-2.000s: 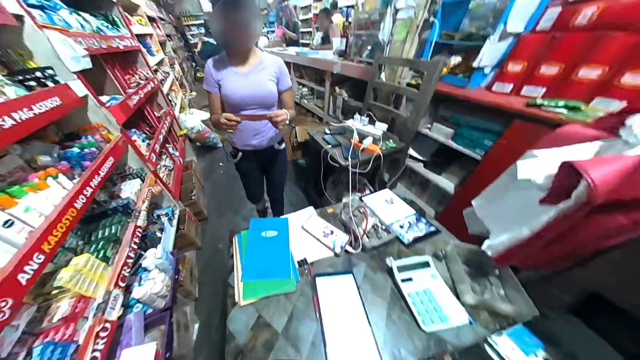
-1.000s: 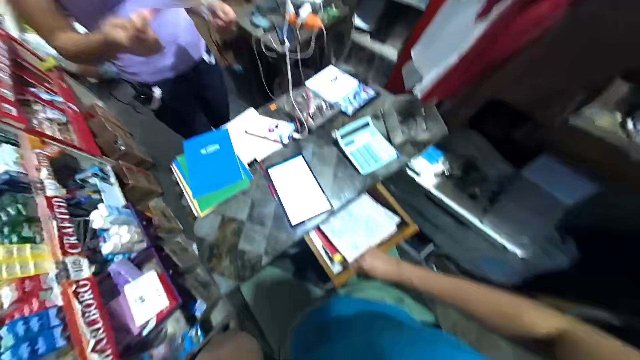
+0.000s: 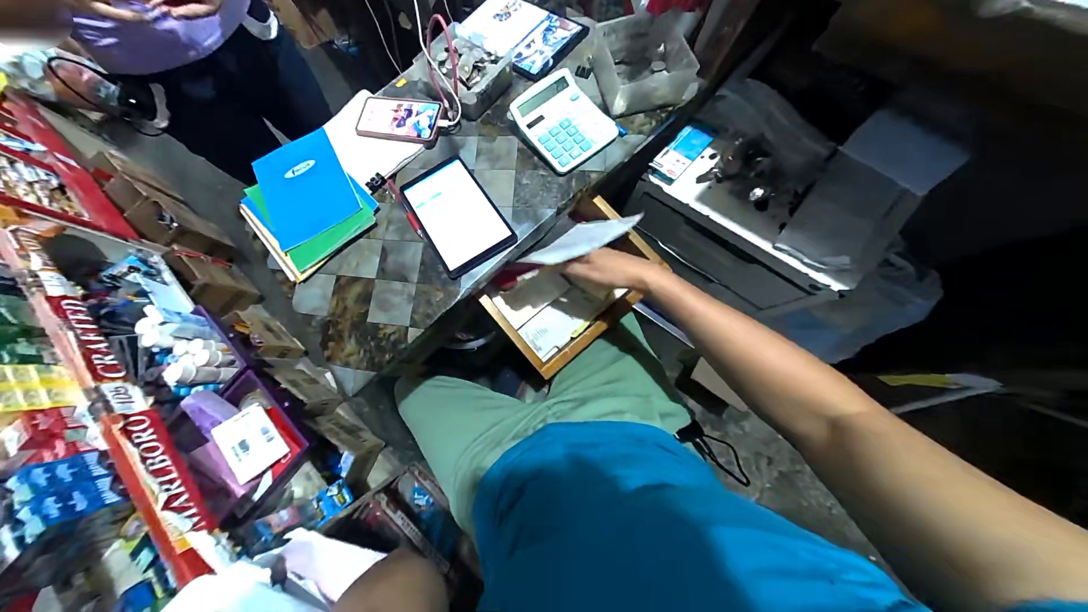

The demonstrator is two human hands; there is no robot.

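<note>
My right hand [image 3: 608, 270] reaches into the open wooden drawer [image 3: 571, 355] under the tiled counter. A raised white sheet of paper [image 3: 582, 241] lies against its fingers, which are partly hidden, so its grip cannot be told. Papers and cards [image 3: 548, 319] lie in the drawer below it. Of my left arm only a dark, blurred part shows at the bottom edge, beside crumpled white paper [image 3: 319, 565]; the hand itself is not visible. On the counter above the drawer lies a tablet [image 3: 459, 217] with a lit screen, beside a calculator [image 3: 563, 121].
Blue and green folders [image 3: 306, 187], a phone [image 3: 399, 118] on papers and a plastic tub of coins [image 3: 472, 76] are on the counter [image 3: 395, 272]. Shelves of goods [image 3: 191, 357] line the left side. A person [image 3: 161, 38] stands across the counter. A grey drawer unit [image 3: 722, 246] stands at right.
The paper that lay flat over the drawer is now lifted and tilted, showing the contents below. My right hand has moved from the drawer's front edge to inside it.
</note>
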